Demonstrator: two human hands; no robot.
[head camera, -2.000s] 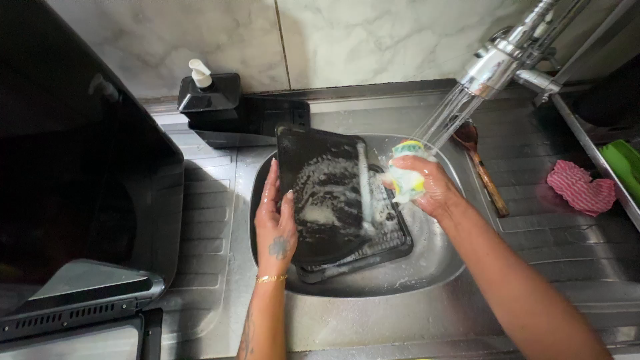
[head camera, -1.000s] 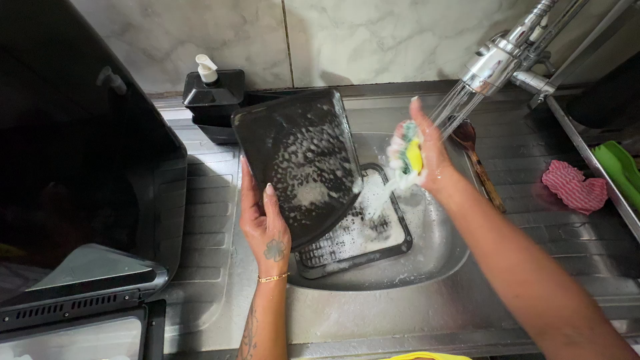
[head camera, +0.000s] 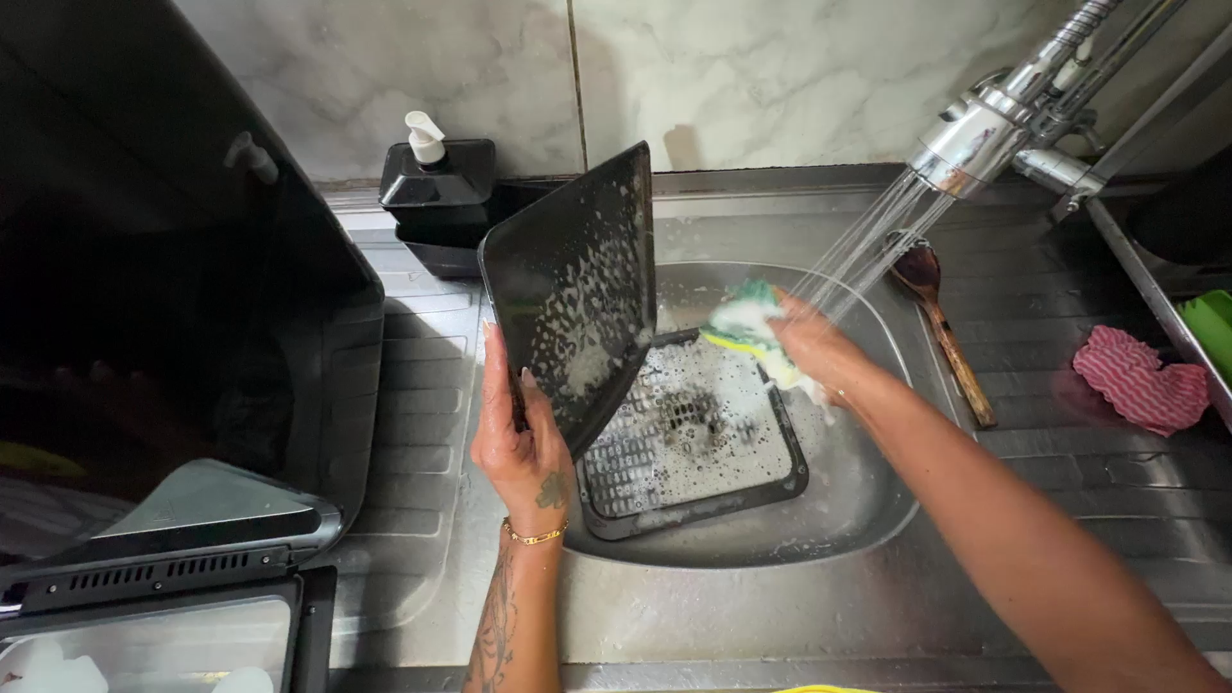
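Observation:
My left hand (head camera: 525, 433) grips the lower left edge of a black baking tray (head camera: 577, 298), held tilted above the left side of the sink, with suds and drops on its face. In my right hand (head camera: 813, 337) is a foamy green and yellow sponge (head camera: 739, 332), over the sink's middle. Below it, a black perforated tray (head camera: 698, 433) covered with suds lies in the steel sink basin (head camera: 857, 491). Water streams from the chrome faucet sprayer (head camera: 974, 140) onto or just beside my right hand.
A black soap dispenser (head camera: 438, 173) with a white pump stands behind the sink. To the right lie a wooden spoon (head camera: 938, 327) and a red-and-white cloth (head camera: 1141, 380), near a green item (head camera: 1211, 332). A large glossy black appliance (head camera: 173, 269) fills the left, with a windowed door (head camera: 154, 635) below.
The baking tray has been lifted off the perforated tray and turned more upright. My right hand with the sponge has come down from its raised position of a second ago.

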